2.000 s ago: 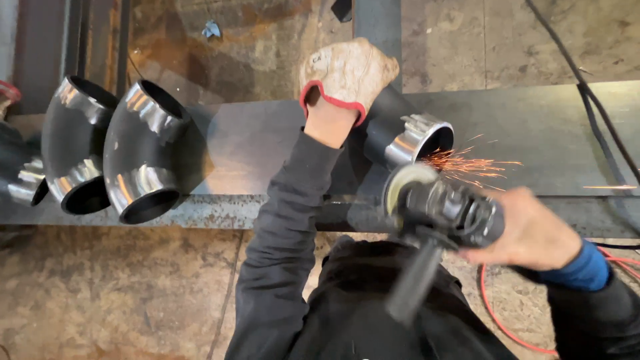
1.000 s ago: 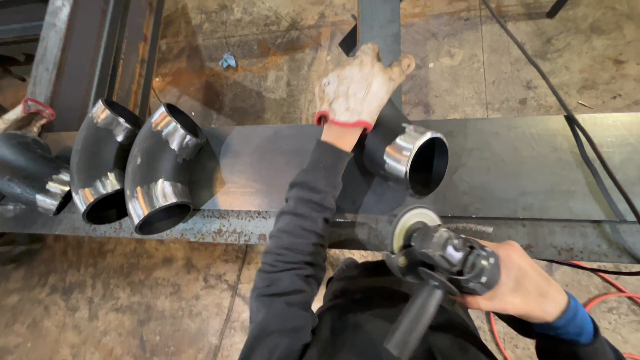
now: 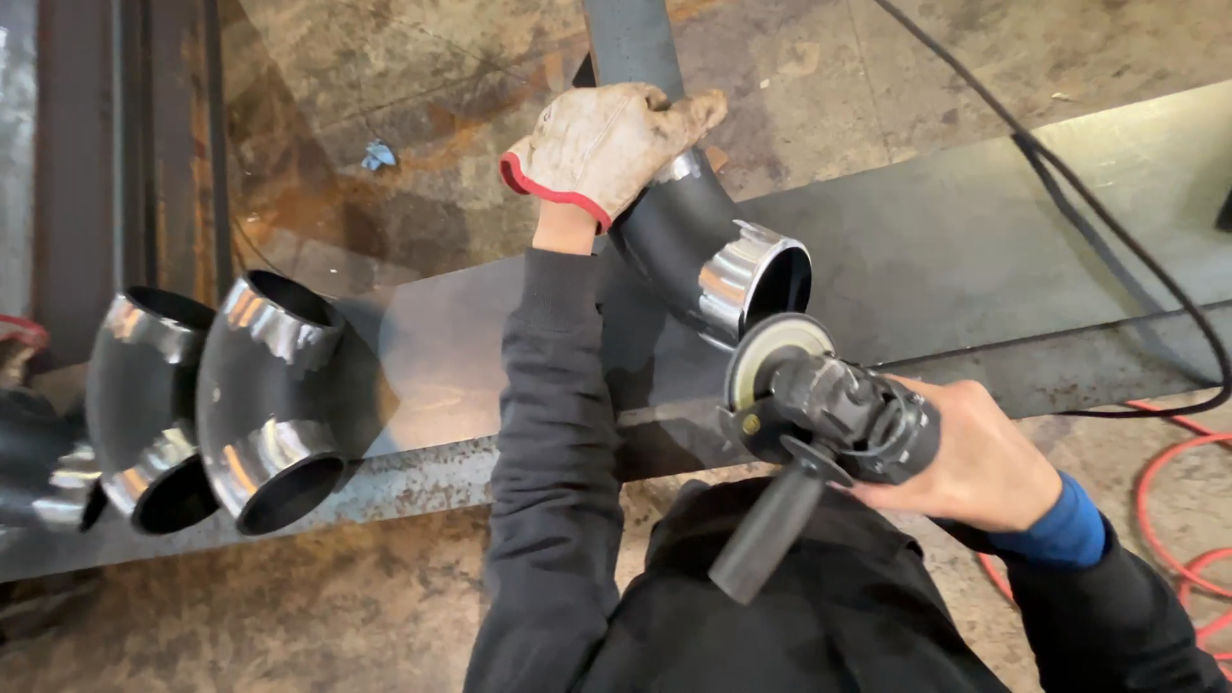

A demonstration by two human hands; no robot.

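Observation:
My left hand (image 3: 616,144), in a pale work glove with red trim, holds the upper end of a black steel pipe elbow (image 3: 674,226). The elbow's lower end has a shiny, ground band around its opening. My bare right hand (image 3: 972,452) grips the body of an angle grinder (image 3: 847,409). The grinder's disc (image 3: 780,361) is just below the elbow's open end; whether they touch cannot be told. Its side handle (image 3: 770,534) points down, held by neither hand. Two more elbows (image 3: 265,404) (image 3: 154,404) with shiny ends stand side by side at the left.
The elbows rest on a long steel beam (image 3: 443,346). A black cable (image 3: 1107,192) crosses its right part, and a red hose (image 3: 1150,510) lies on the floor at the right. Another pipe fitting (image 3: 48,462) and part of another person's glove (image 3: 19,337) show at the left edge.
Two seconds ago orange sparks flew at the elbow's open end; none show now. The grinder's disc now appears sharp, and the elbow's open end faces lower right. The view has shifted.

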